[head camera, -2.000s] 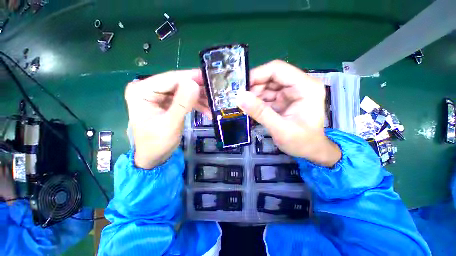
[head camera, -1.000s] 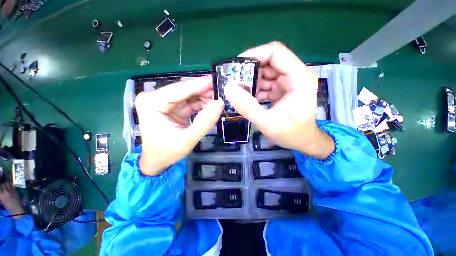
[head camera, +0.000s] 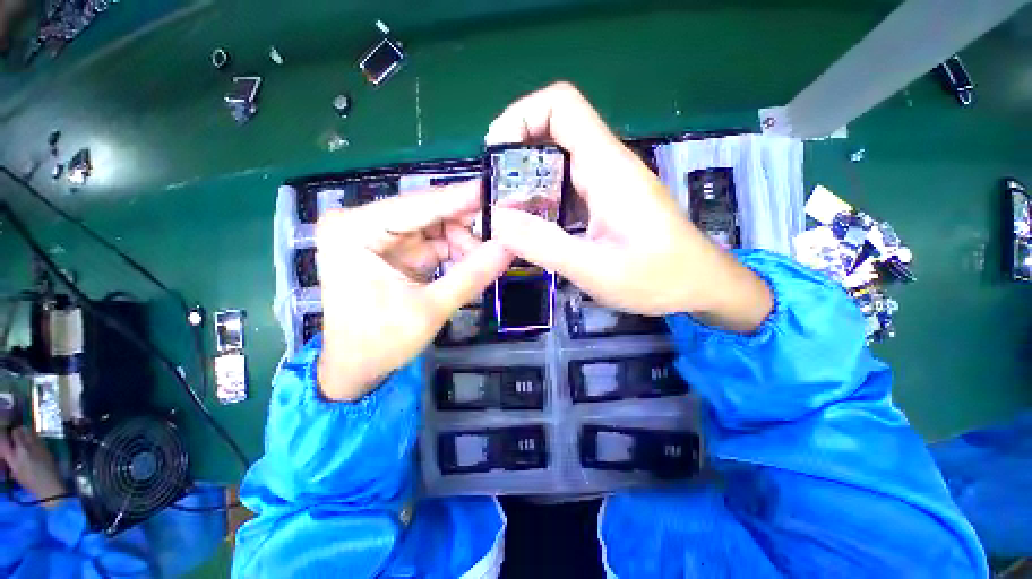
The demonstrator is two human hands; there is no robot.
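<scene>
A black phone housing point(head camera: 490, 187) is held upright above the tray between both hands. A silvery main board point(head camera: 529, 172) lies in it. An LCD screen module point(head camera: 525, 303) with a bright edge hangs below the board, joined by a thin orange flex cable point(head camera: 524, 271). My left hand point(head camera: 390, 277) grips the housing's left side. My right hand point(head camera: 617, 232) wraps the top and right side, its thumb on the board. The blister tray point(head camera: 559, 398) below holds empty black housings point(head camera: 491, 388) in its pockets; the hands hide part of it.
A loose pile of board-and-screen assemblies point(head camera: 854, 249) lies right of the tray. A grey slanting post point(head camera: 894, 62) stands at upper right. A cooling fan point(head camera: 136, 461) and cables are at left, with another person's hand point(head camera: 32, 461). Small parts and a screen point(head camera: 383, 60) lie on the green surface.
The held housing has moved down from its earlier raised position and stands straighter. My right hand has shifted up and around its top. The screen still hangs below.
</scene>
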